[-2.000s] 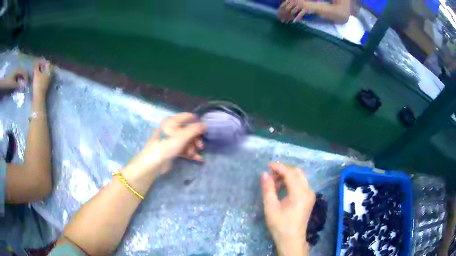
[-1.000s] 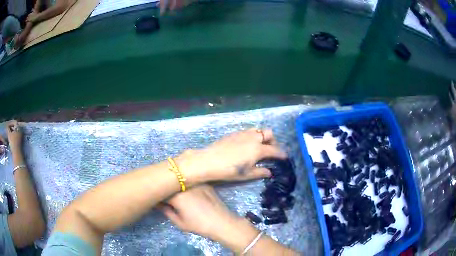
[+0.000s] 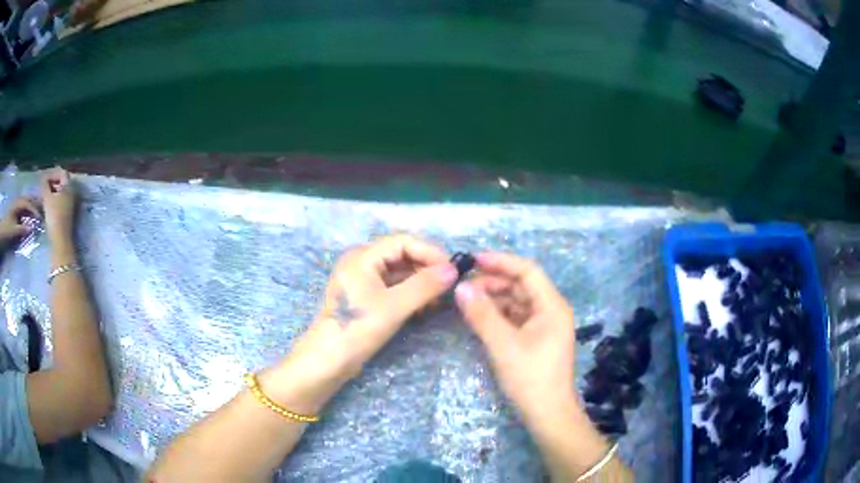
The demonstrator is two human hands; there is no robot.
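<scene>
A small black part [image 3: 461, 263] is pinched between the fingertips of both hands, above the bubble wrap [image 3: 217, 283]. My left hand [image 3: 391, 283] comes from the lower left, with a gold bracelet at its wrist, and grips the part between thumb and finger. My right hand [image 3: 517, 316] holds the part from the right, with thumb and finger on it. The fingers hide much of the part. A loose pile of small black parts [image 3: 620, 363] lies on the wrap, right of my right hand. The blue tray [image 3: 675, 377] of black parts stands farther right.
The green conveyor belt [image 3: 377, 104] runs across beyond the bench edge, with a round black housing [image 3: 719, 96] at upper right. Another person's forearm [image 3: 71, 321] and hands are at the far left. A clear blister tray [image 3: 844, 321] is at the right edge. A dark green scrap [image 3: 415, 473] lies at the bottom.
My hands were crossed, with my left hand at the loose pile. They have uncrossed and now meet at a small black part. The view has shifted, so the tray appears farther right.
</scene>
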